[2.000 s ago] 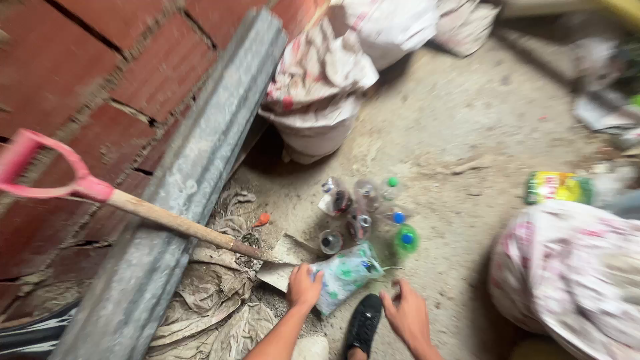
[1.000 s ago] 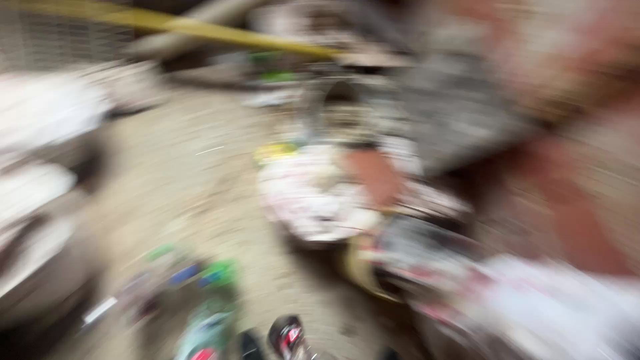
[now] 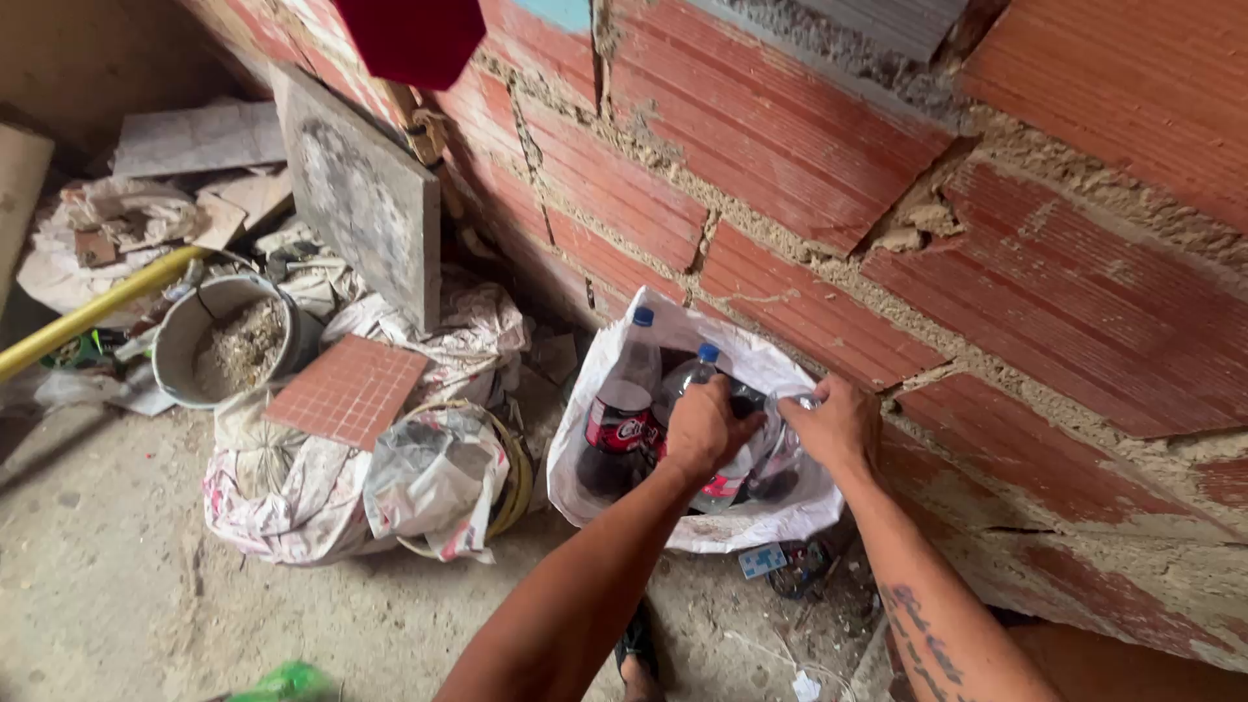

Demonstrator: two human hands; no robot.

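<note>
Both of my hands reach into a white woven sack point(image 3: 585, 478) whose mouth is rolled wide around several plastic bottles. My left hand point(image 3: 704, 424) lies over a clear bottle with a blue cap point(image 3: 704, 359); its fingers are partly hidden among the bottles. My right hand point(image 3: 831, 421) has thumb and fingers on the top of a clear plastic bottle point(image 3: 778, 453) at the sack's right side. A bottle with a red label and blue cap point(image 3: 624, 414) stands at the left inside the sack, with dark contents low down.
A hollow-brick wall point(image 3: 780, 185) rises behind the sack. To the left are a bucket of rubble point(image 3: 239, 341), a reddish tile point(image 3: 346, 390) on a tied sack point(image 3: 283, 497), a grey slab point(image 3: 366, 195) and a yellow pole point(image 3: 97, 307). A green plastic bottle point(image 3: 288, 682) lies at the lower left.
The view has swung far round, from the shovel and floor bottles to the sack by the wall. My hands, earlier over bottles on the floor, are now inside the sack's mouth.
</note>
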